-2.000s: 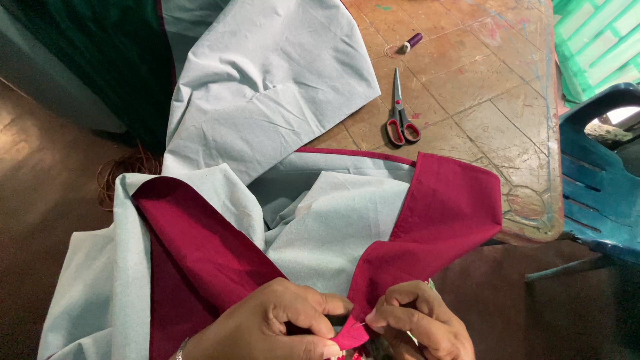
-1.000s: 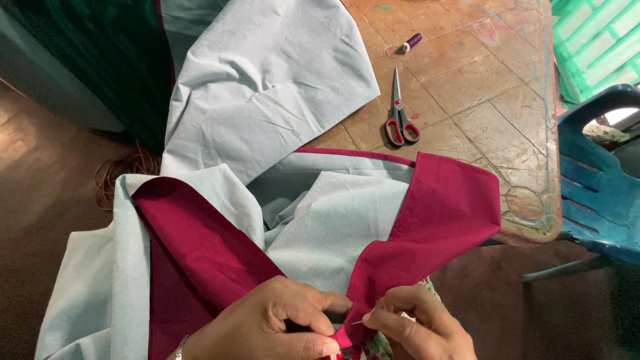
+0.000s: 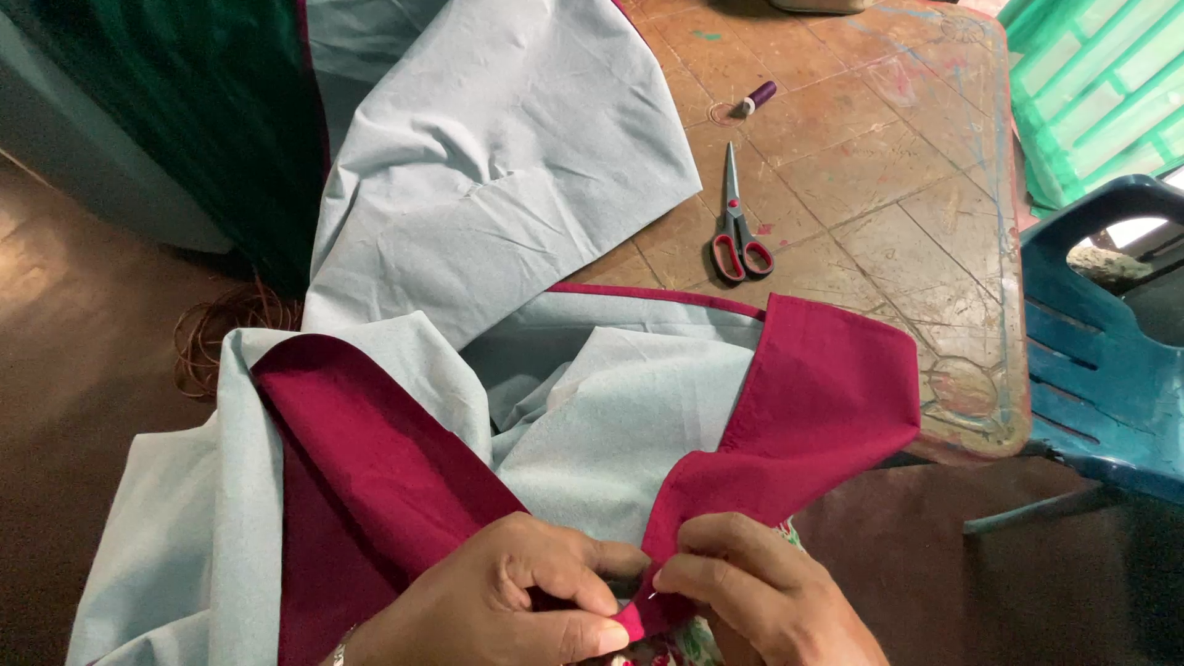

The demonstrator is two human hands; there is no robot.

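A light blue-grey cloth (image 3: 610, 416) with a wide dark red border (image 3: 823, 379) spreads from the table down over my lap. My left hand (image 3: 518, 592) pinches a fold of the red border between thumb and fingers at the bottom of the view. Close on its right, my right hand (image 3: 758, 592) holds a small sewing needle (image 3: 653, 595) at the same fold, with only a bright bit of it showing. Any thread on the needle is too fine to make out. Scissors with red and black handles (image 3: 740, 254) lie on the table, near a spool of purple thread (image 3: 760, 96).
The brown tile-patterned table (image 3: 888, 240) stands ahead, its rounded corner at the right. Beyond that corner is a blue plastic chair (image 3: 1082, 351). Dark green cloth (image 3: 185, 120) hangs at the upper left, above a tangle of brown cord (image 3: 217, 333) near the floor.
The right hand's fingers have shifted slightly at the red fold, while the left hand keeps its pinch. The scissors and spool have stayed in place.
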